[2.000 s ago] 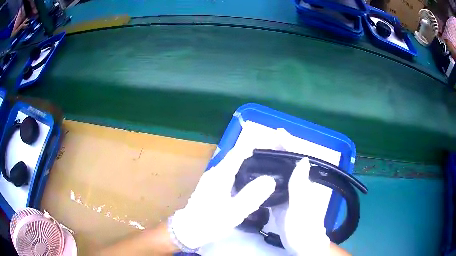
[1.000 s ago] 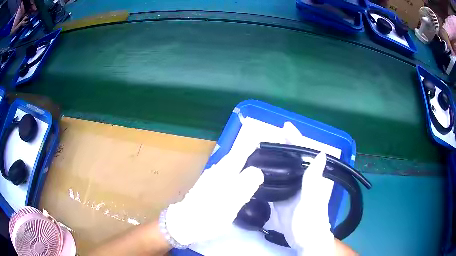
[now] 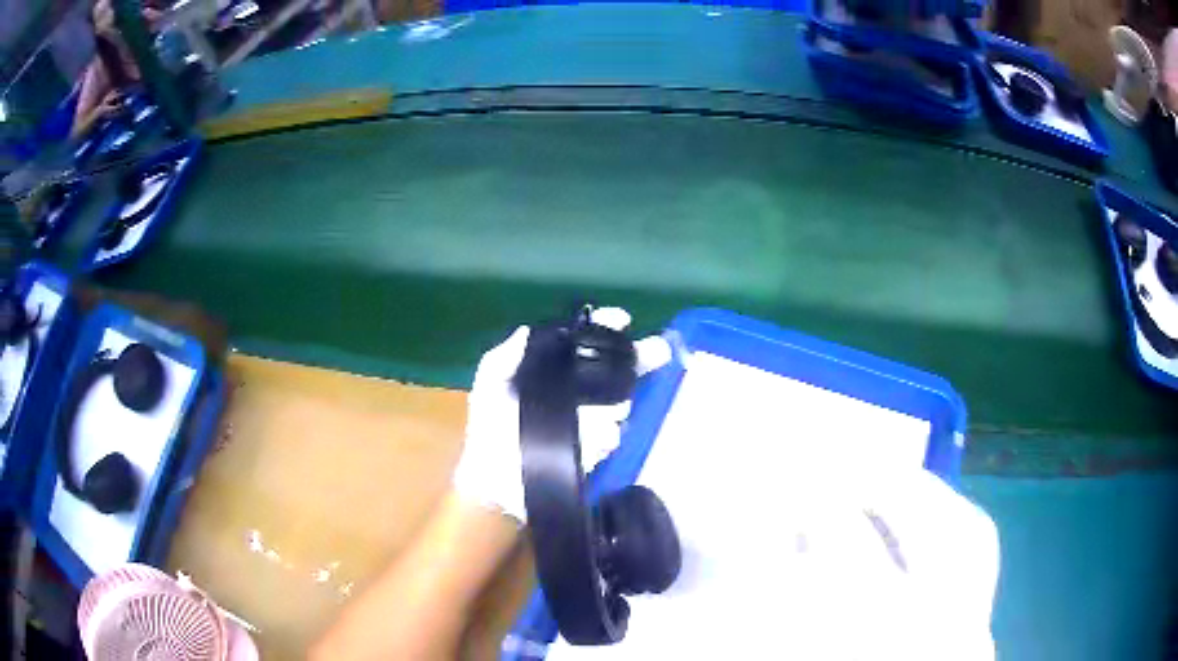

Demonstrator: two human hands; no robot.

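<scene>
My left hand (image 3: 490,439), in a white glove, holds black headphones (image 3: 556,484) by the upper ear cup, at the left edge of a blue tray (image 3: 820,351). The headband hangs downward and the lower ear cup (image 3: 640,540) is over the tray's left side. White liner (image 3: 788,413) shows in the tray. My right hand (image 3: 924,555), in a white glove, is a bright shape over the tray's lower right. Its fingers blend into the liner, with a small dark mark near them. I cannot tell whether it holds anything.
A tan board (image 3: 336,439) lies left of the tray. A pink fan (image 3: 155,620) stands lower left. Trays with headphones stand at the left (image 3: 200,375) and far right (image 3: 1111,284). A green belt (image 3: 581,194) runs beyond. Stacked blue trays (image 3: 891,65) stand at the upper right.
My left hand has lifted the headphones and moved them left, turning the headband upright in view. My right hand has let go of them and moved right. The view has shifted slightly.
</scene>
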